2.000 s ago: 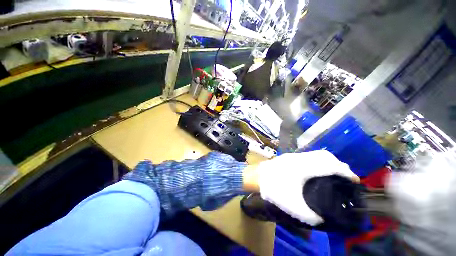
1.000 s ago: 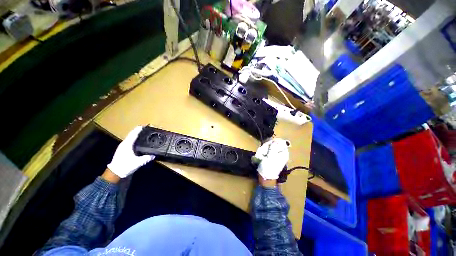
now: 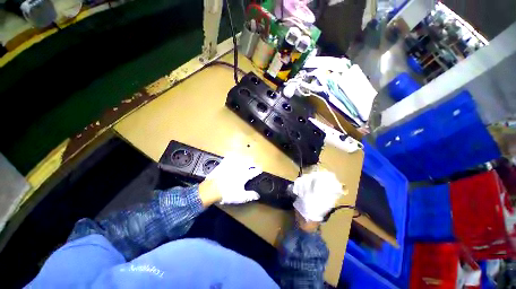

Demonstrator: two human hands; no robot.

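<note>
A long black power strip with round sockets lies along the front edge of the tan bench. My left hand, in a white glove, lies over the middle of the strip, its fingers around the body and covering some sockets. My right hand, also gloved, is at the strip's right end; what its fingers hold there is hidden. A black cord runs right from beside my right hand. A block of black power strips sits at the back of the bench.
A white power strip and papers lie at the back right. Metal cups and a green item with white sockets stand behind. A blue bin and red crates are right; a green conveyor is left.
My left hand has moved right from the strip's left end to its middle. My right hand stays at the right end, its fingers now differently placed. The view has shifted slightly.
</note>
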